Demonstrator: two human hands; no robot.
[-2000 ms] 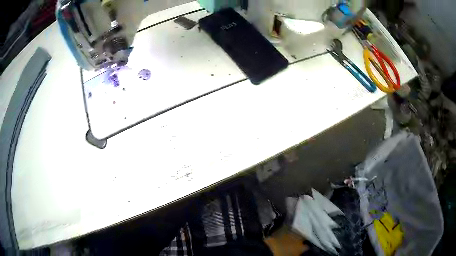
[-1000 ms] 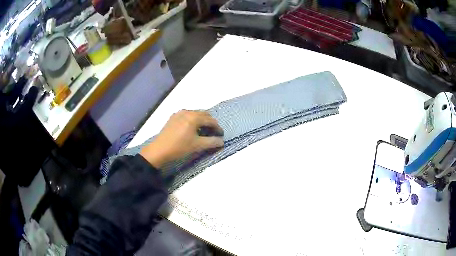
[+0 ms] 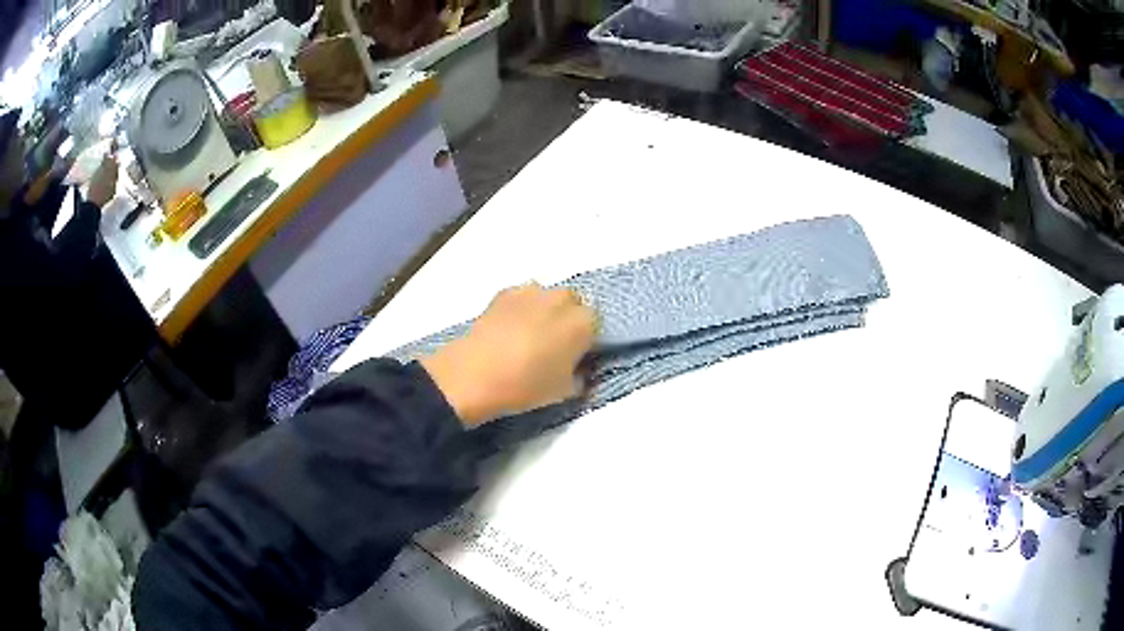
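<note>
Grey-blue curved cut pieces [image 3: 752, 277] lie stacked on the white table, with layered edges along their front side. My left hand [image 3: 524, 351], in a dark sleeve, is on the left part of the stack, with its fingers curled over the front edge and closed on the top layers. The fingertips are blurred, and how many layers they hold cannot be told. My right hand is out of the picture. The sewing machine head [image 3: 1075, 401] is cut off at the right edge, its lamp glowing over the needle plate.
The white table [image 3: 740, 493] has a printed scale near its front edge. Another bench [image 3: 296, 160] with a machine and yellow tape is at upper left, with a person in dark clothes beside it. Behind are a grey bin [image 3: 678, 43] and red striped cloth [image 3: 832, 93].
The view has swung left from the machine, phone and pliers to the stack. My left hand has come in and, since one second ago, its fingers have curled tighter at the stack's front edge.
</note>
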